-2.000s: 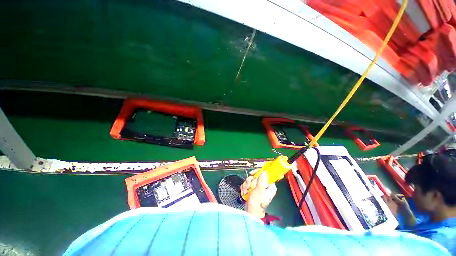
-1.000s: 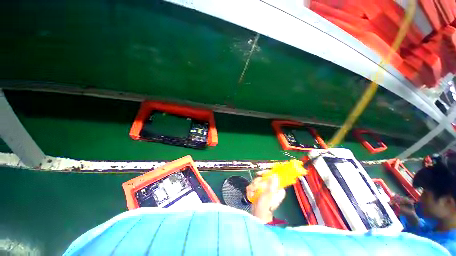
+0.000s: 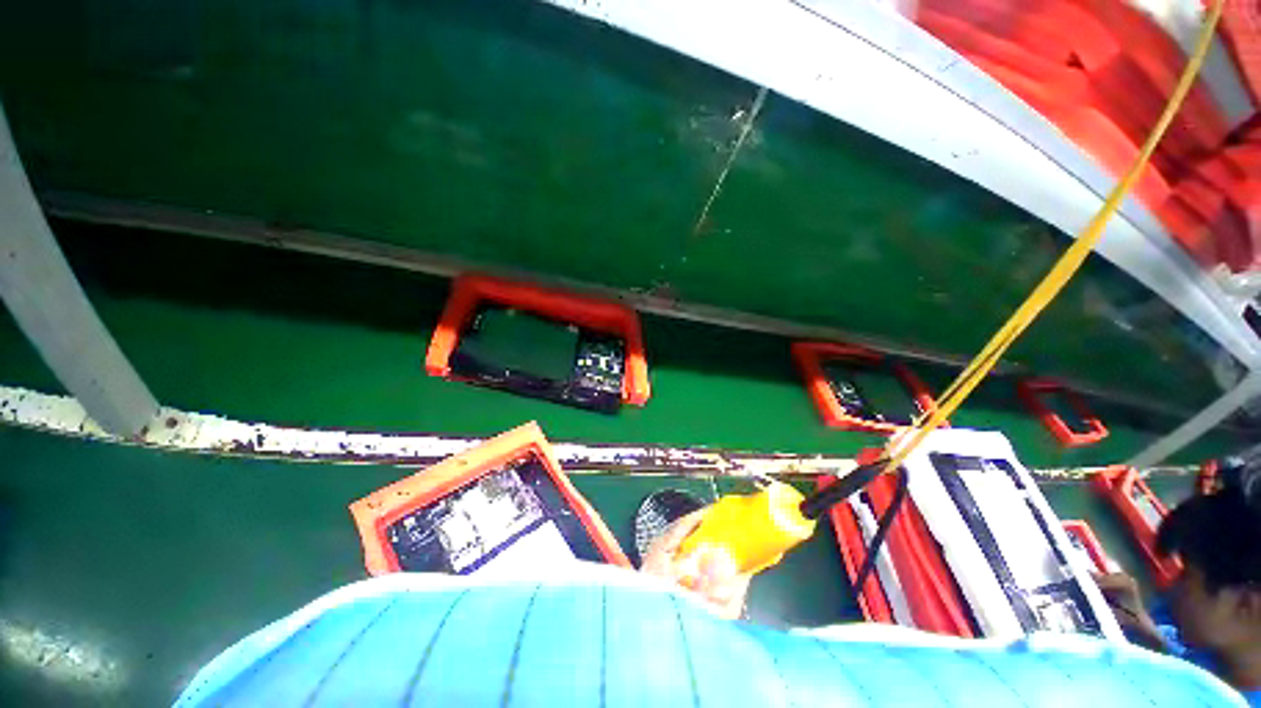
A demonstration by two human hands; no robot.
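My right hand (image 3: 703, 570) is closed around the yellow electric screwdriver (image 3: 748, 530), low in the middle of the view. The driver's black end points up and right to a yellow cord. Its tip is hidden by my hand. An opened unit (image 3: 477, 523) with a silvery board and a white rectangle lies in an orange-red foam tray (image 3: 574, 506), left of my hand, its lower part hidden by my light blue clothing. A dark round mesh-like dish (image 3: 667, 520) is just left of the driver, partly covered. My left hand is not in view.
Stacked red and white foam trays (image 3: 954, 470) with a unit stand right of the driver. Units in red frames (image 3: 639, 374) lie on the green conveyor beyond the worn white rail (image 3: 332, 441). Red foam trays (image 3: 1065, 83) fill the upper right. A person (image 3: 1217, 553) is at the right edge.
My right hand and the driver have shifted slightly left and lower relative to the tray stack, covering more of the dish. The conveyor units appear farther right in the view.
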